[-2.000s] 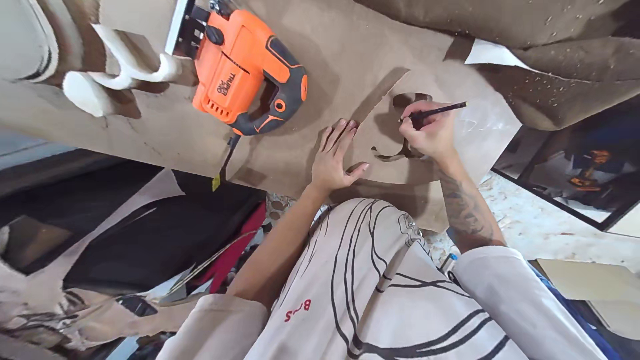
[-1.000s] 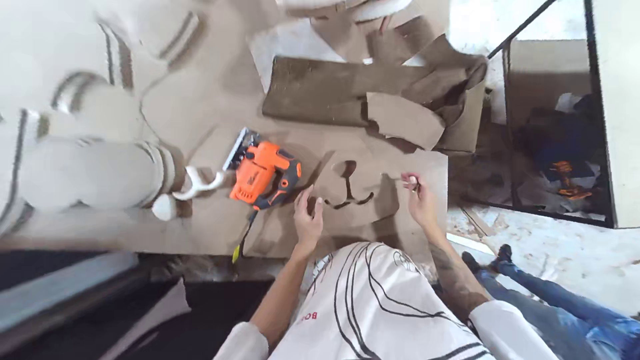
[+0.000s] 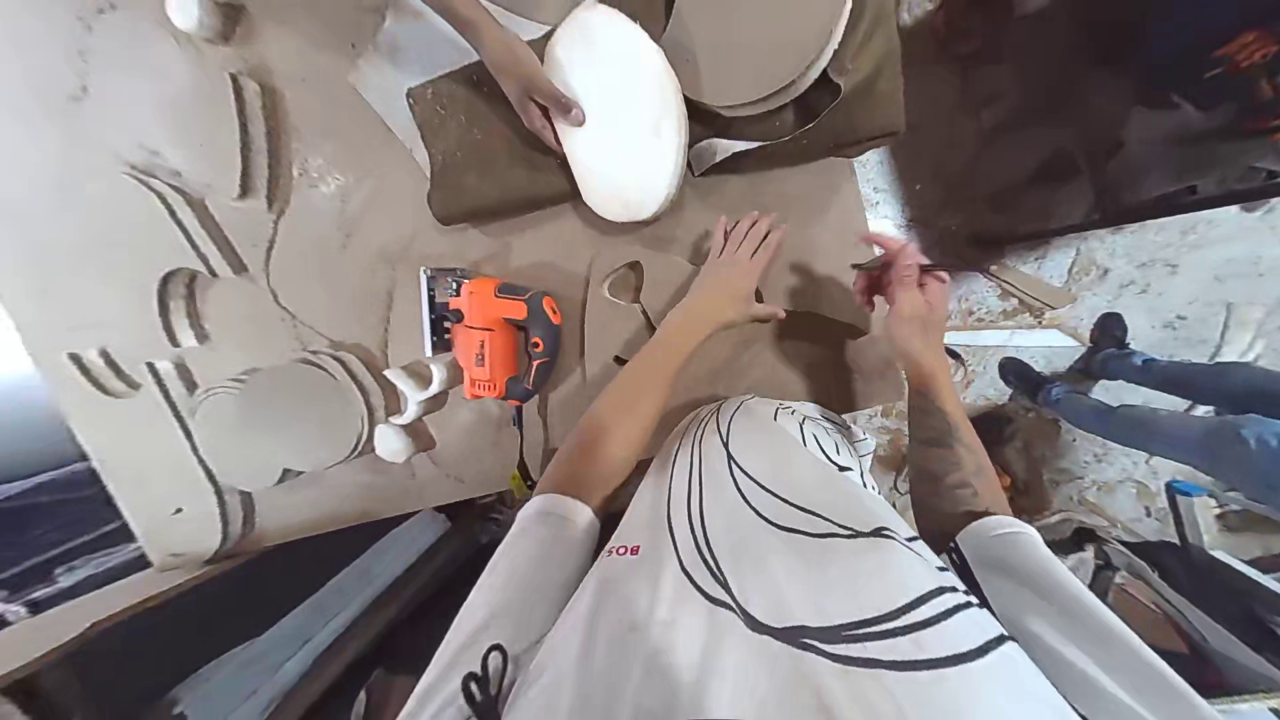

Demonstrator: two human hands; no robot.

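Note:
My left hand (image 3: 738, 272) lies flat with spread fingers on a brown sheet pattern (image 3: 640, 300) that has a cut-out shape in it. My right hand (image 3: 905, 280) is raised at the sheet's right edge, fingers closed around a thin dark pen or pencil (image 3: 938, 267). Left of my left hand, an orange and black jigsaw (image 3: 500, 340) lies on its side. Above, another person's hand (image 3: 540, 100) grips a white oval foam-like piece (image 3: 622, 110) over folded brown fabric (image 3: 490, 150).
Round cut pieces (image 3: 290, 415) lie stacked at the left, beside small curved white pieces (image 3: 412, 388). More round brown pieces (image 3: 755, 50) are at the top. At the right, a person's legs in jeans (image 3: 1180, 400) show over the speckled floor. A dark panel (image 3: 1050, 120) stands at the upper right.
Another person's hand with the white oval piece has come into view at the top. My left hand has moved right, over the pattern. The view has shifted.

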